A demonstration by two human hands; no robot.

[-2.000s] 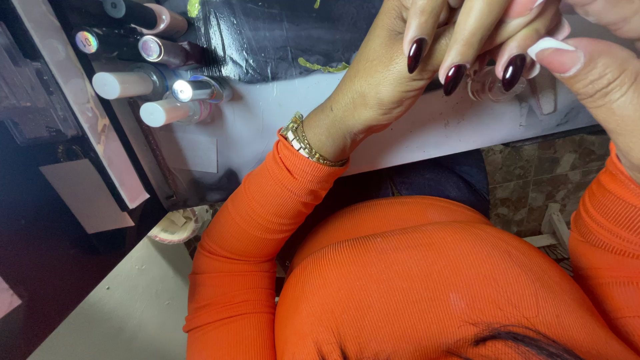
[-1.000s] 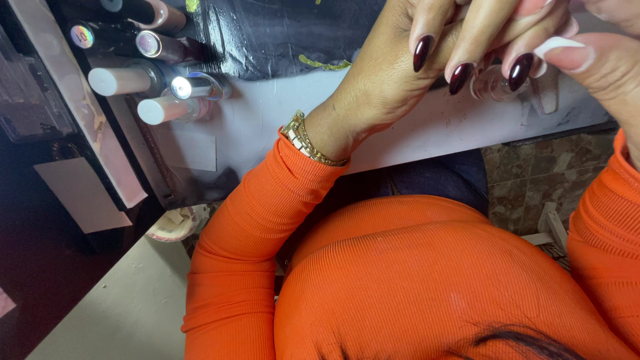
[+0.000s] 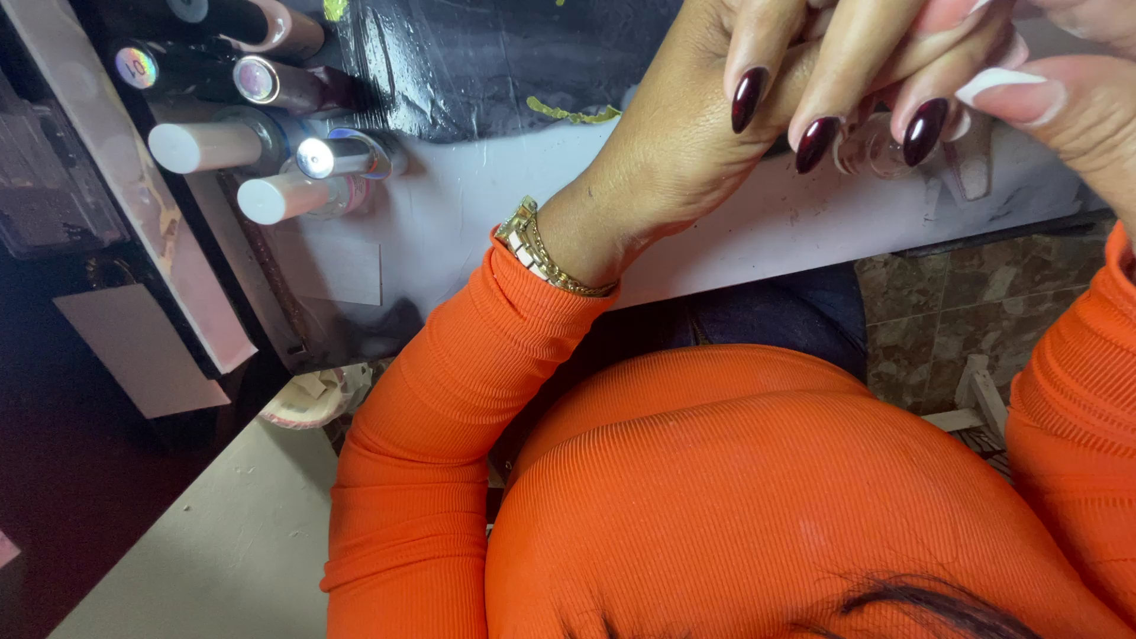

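My left hand (image 3: 701,115), with a gold watch (image 3: 528,248) and chain at the wrist, reaches to the top centre. It appears to hold another person's hand (image 3: 861,62), whose pointed, glossy dark red nails (image 3: 816,145) point down over it. My right hand (image 3: 1074,106) comes in at the upper right edge. Its white-tipped thumb is close beside those fingers; its other fingers are mostly cut off or hidden, so its hold cannot be made out. A small clear round object (image 3: 874,146) shows behind the dark nails, beside a pale flat object (image 3: 972,164).
Several nail product bottles lie at the upper left, some with white caps (image 3: 200,147), one with a silver cap (image 3: 333,158). Crinkled dark film (image 3: 497,62) covers part of the white table surface (image 3: 728,253). A roll (image 3: 306,399) is by the lower left table corner.
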